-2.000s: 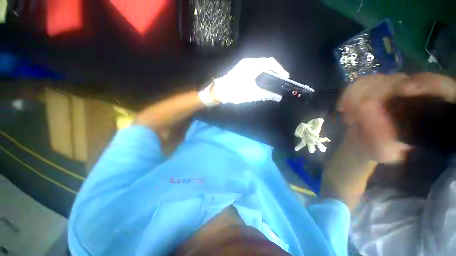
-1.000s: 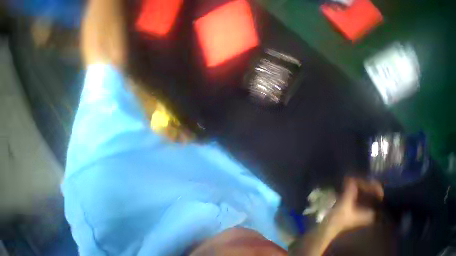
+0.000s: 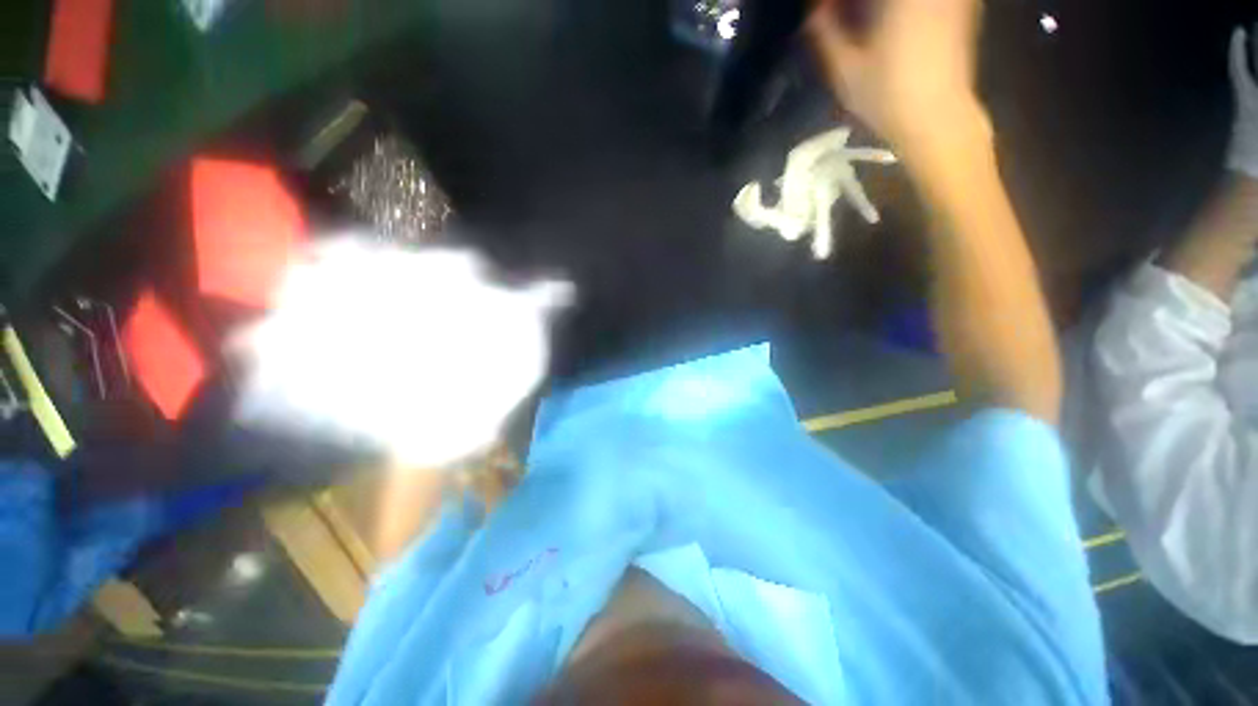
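Observation:
My left hand [image 3: 393, 352], in a white glove, is overexposed and blurred at left centre, beside a dark tray of fine shiny metal pieces [image 3: 393, 186]; its fingers and anything in them cannot be made out. My bare right hand [image 3: 904, 62] is at the top edge, partly cut off, with its fingers closed around a blurred long black tool [image 3: 759, 69] that points down and left. A crumpled off-white cut glove [image 3: 814, 190] lies on the black bench below the tool. No device unit can be made out.
Red pads [image 3: 246, 230] lie left of the tray. A silver plate [image 3: 42, 141] is on the green surface [image 3: 152, 124] at upper left. Shiny rings [image 3: 717, 19] show at the top edge. A co-worker's white sleeve [image 3: 1173, 441] and gloved hand are at the right.
The view has swung, shifting the bench items left and up. My left hand, out of frame one second ago, is back in view by the tray. The unit seen two seconds ago is not visible.

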